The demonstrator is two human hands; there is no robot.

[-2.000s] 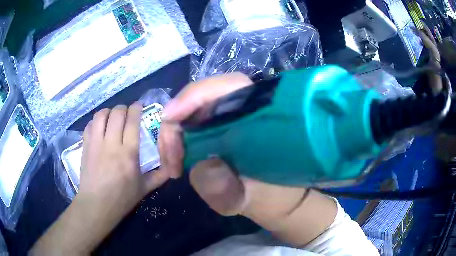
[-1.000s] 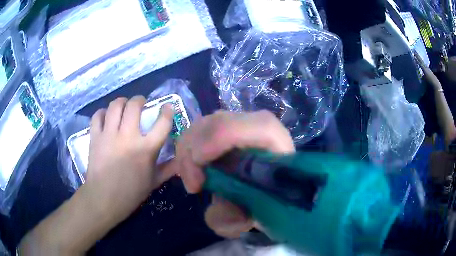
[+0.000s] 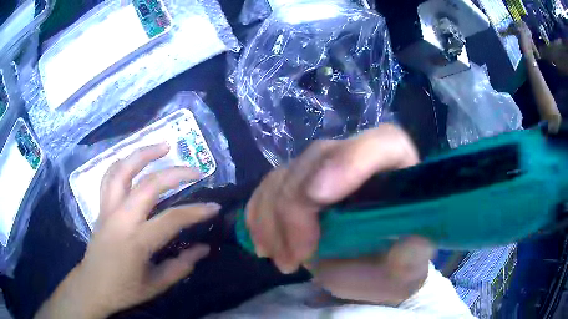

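Observation:
A white phone-like unit (image 3: 165, 140) lies on a clear plastic bag (image 3: 221, 146) on the black mat, with its green circuit board (image 3: 198, 154) at the right end. My left hand (image 3: 140, 227) has its fingers spread; the upper fingers lie over the unit and the thumb side is over the mat. My right hand (image 3: 336, 212) is closed around the teal electric screwdriver (image 3: 448, 209), to the right of the unit. The driver's front end is near my left fingertips; its bit cannot be made out.
A larger white unit (image 3: 93, 59) lies on bubble wrap (image 3: 205, 37) at upper left. Another unit (image 3: 15, 174) is at the left edge. A crumpled clear bag (image 3: 317, 81) is beyond my right hand. A white device (image 3: 451, 28) and another person's arm (image 3: 540, 84) are at upper right.
The screwdriver and my right hand have moved away from the unit, and the driver has swung closer to horizontal. My left fingers have spread and uncovered more of the unit and its board.

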